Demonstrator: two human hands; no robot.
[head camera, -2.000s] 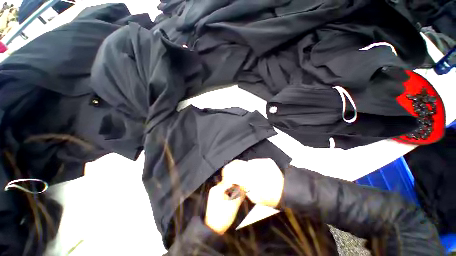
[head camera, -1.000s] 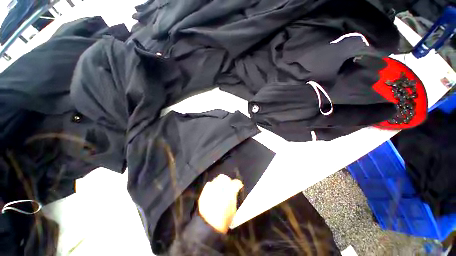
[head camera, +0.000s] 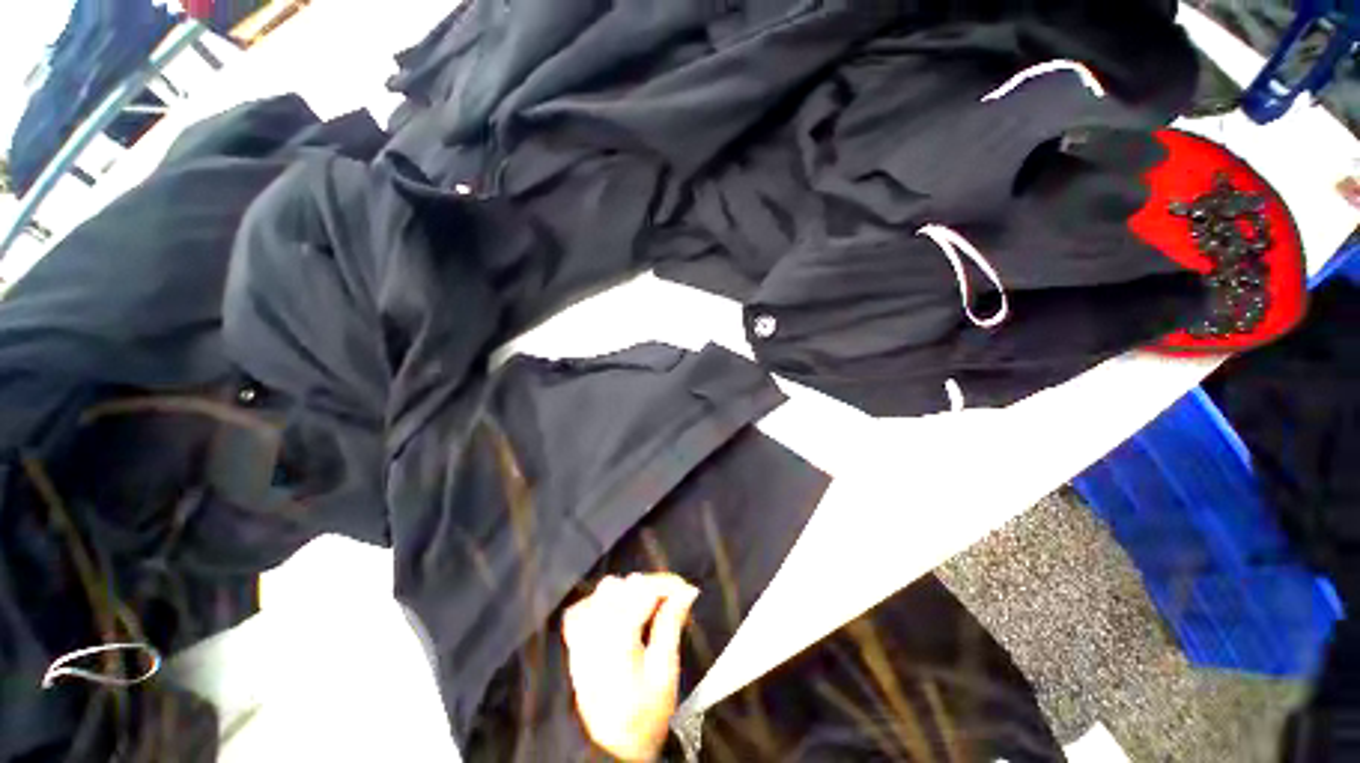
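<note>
My left hand (head camera: 630, 663) is at the bottom centre, over the near edge of a black garment (head camera: 545, 485). Its fingers are curled and pinched on the dark cloth; any small piece between them is hidden. My right hand is not in view. The garment has a straight stitched hem running diagonally towards the hand. A flat red dish (head camera: 1286, 283) with a pile of small dark pieces (head camera: 1235, 254) lies at the right table edge.
More black garments (head camera: 895, 164) are heaped across the white table (head camera: 955, 477), with white cord loops (head camera: 973, 277) and a shiny round dot (head camera: 765, 325). A blue crate (head camera: 1208, 522) stands on the speckled floor at right. A blue object (head camera: 1301, 60) is at upper right.
My right hand and sleeve, which were beside my left hand two seconds ago, have left the picture. My left hand stays at the garment edge. The view has shifted slightly.
</note>
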